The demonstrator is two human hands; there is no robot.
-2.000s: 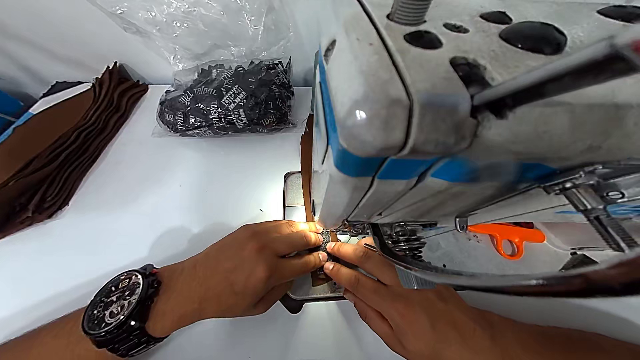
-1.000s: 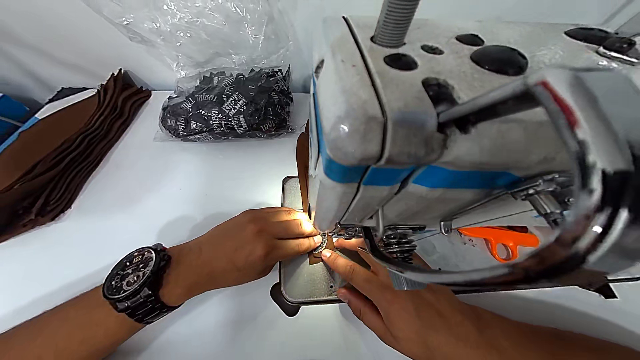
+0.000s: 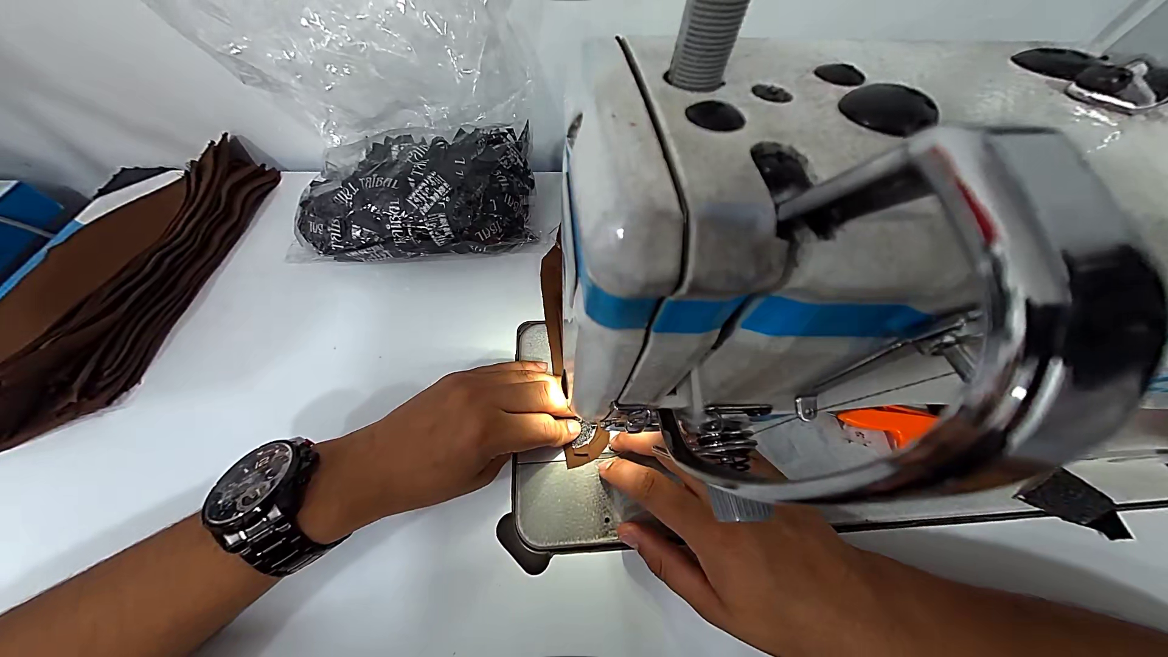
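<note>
A strip of brown fabric (image 3: 553, 297) runs down the left side of a sewing machine head (image 3: 630, 201), and its end shows over the metal bed plate (image 3: 566, 506). My left hand (image 3: 465, 424), with a black wristwatch (image 3: 260, 502) on the wrist, presses the strip beside the lit needle area. My right hand (image 3: 721, 538) lies palm down on the plate, its fingertips at the strip's right edge under the machine. The machine head hides part of its fingers and the needle. A small shiny piece (image 3: 584, 432) sits on the strip by my left fingertips.
A clear plastic bag of black printed labels (image 3: 420, 196) lies at the back. Stacked brown fabric pieces (image 3: 137, 301) are on the left. A chrome lever (image 3: 1031, 274) juts out at the right, with an orange tool (image 3: 890, 423) behind it and a dark scrap (image 3: 1072, 500) near the table edge.
Both hands stay close together by the needle area. Less of the brown strip shows under my right fingers than two seconds ago cannot be judged; the view has shifted, bringing the chrome lever into fuller sight.
</note>
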